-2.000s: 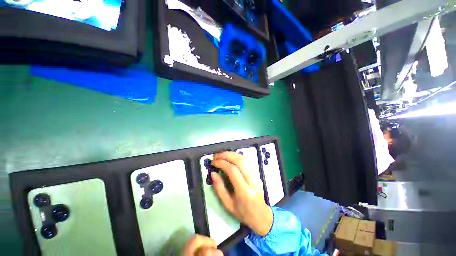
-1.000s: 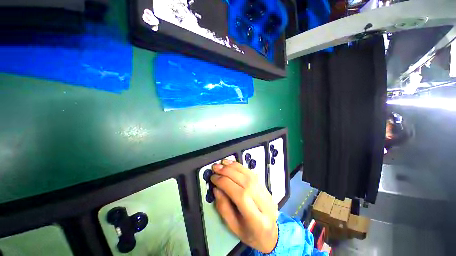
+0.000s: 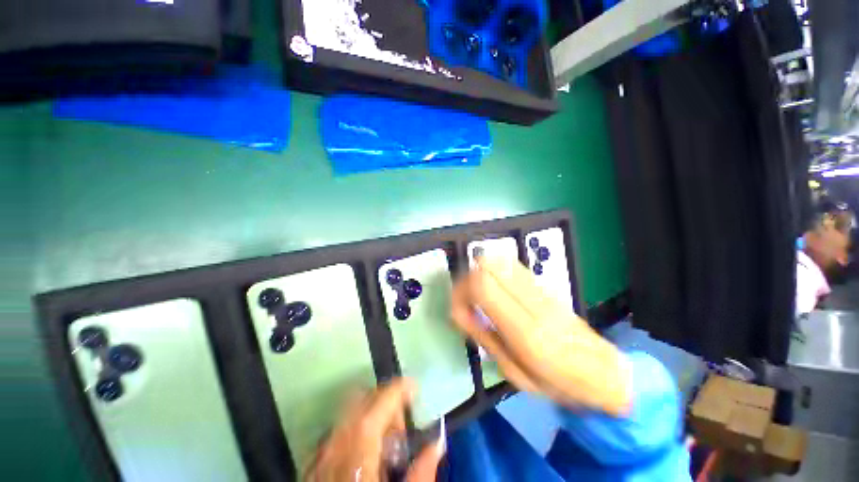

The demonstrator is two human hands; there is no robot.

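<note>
Pale green phone back covers (image 3: 330, 367) with dark round lenses at their upper left corners lie side by side in a black slotted tray (image 3: 221, 377). My right hand (image 3: 527, 329), bare and blurred, is over the fourth cover (image 3: 490, 247) from the left, near its camera area; whether it holds anything is hidden. My left hand (image 3: 369, 438), also blurred, is at the bottom edge over the lower part of the second cover and the divider; a small dark and whitish thing shows by its fingers, not clear enough to name.
Blue film sheets (image 3: 405, 134) lie on the green mat (image 3: 188, 198). Behind is a black parts tray (image 3: 424, 87) with whitish scraps and dark round shapes on blue. A pale post (image 3: 612, 40), black curtain-like material (image 3: 711, 188), cartons (image 3: 739, 409) and a person (image 3: 829, 245) are at the right.
My right hand has moved right from the third cover to the fourth, uncovering the third cover's lenses. My left hand has come back into view at the bottom. The view has shifted.
</note>
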